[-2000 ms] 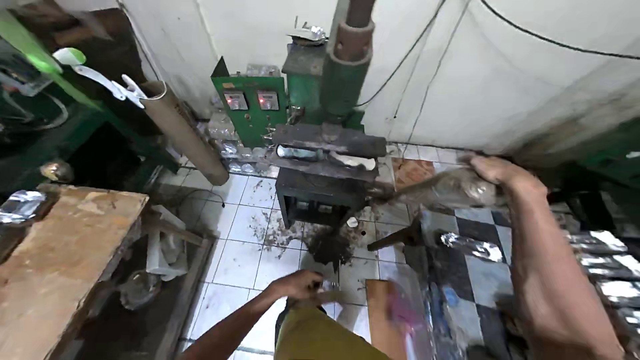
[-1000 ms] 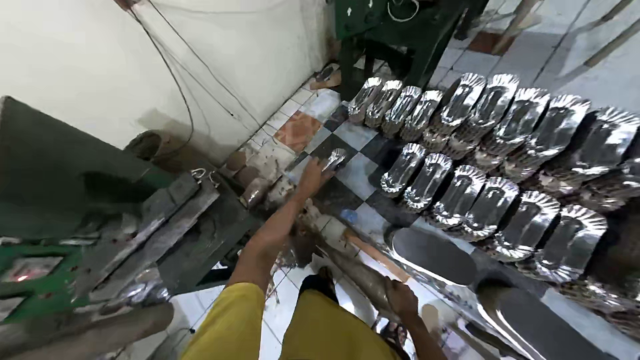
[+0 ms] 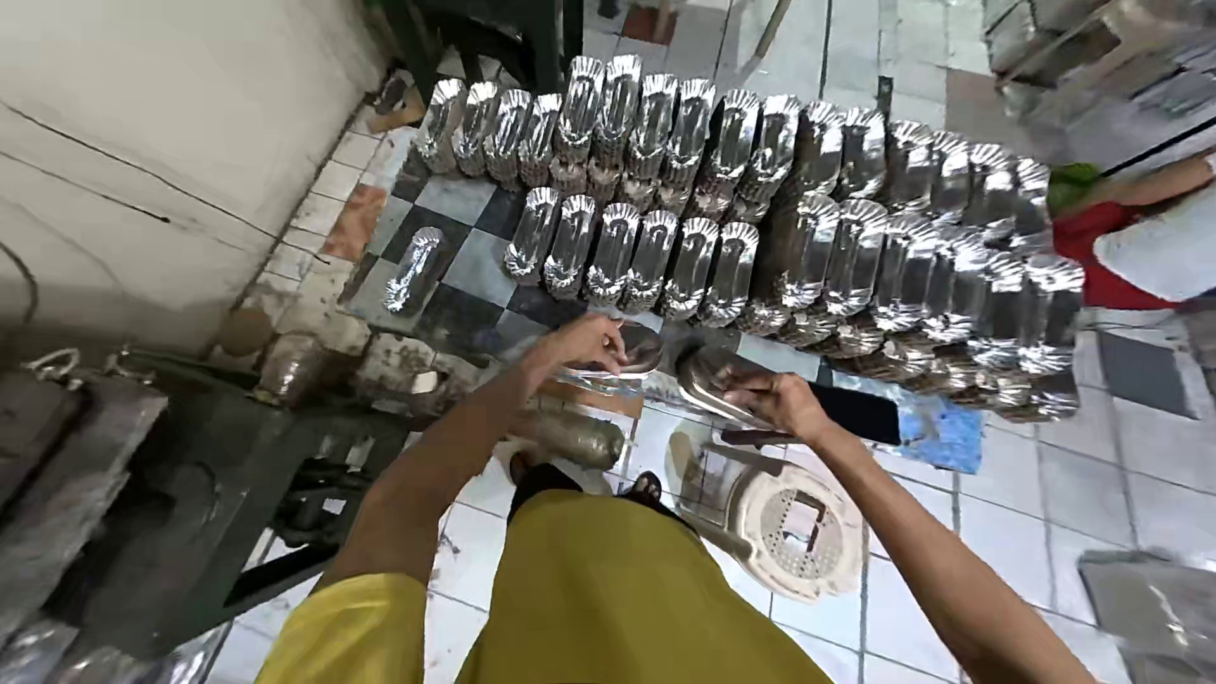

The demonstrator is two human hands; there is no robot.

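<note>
My left hand is over a small oval metal mould at the near edge of the tiled table; whether its fingers grip the mould's rim is unclear. My right hand has its fingers on a second oval mould, beside a black phone-like slab. Stacks of fluted oval foil cups stand in rows just beyond both hands. One foil piece lies apart on the checkered tabletop at the left.
A green metal machine stands at the left, near a wrapped cylinder below the table edge. A white plastic stool is on the tiled floor at the right. Another person's arm and red clothing show at the far right.
The view has swung right, onto the foil cups. My left hand has moved from the lone foil piece to the oval mould; my right hand has left the long cylinder for the other mould.
</note>
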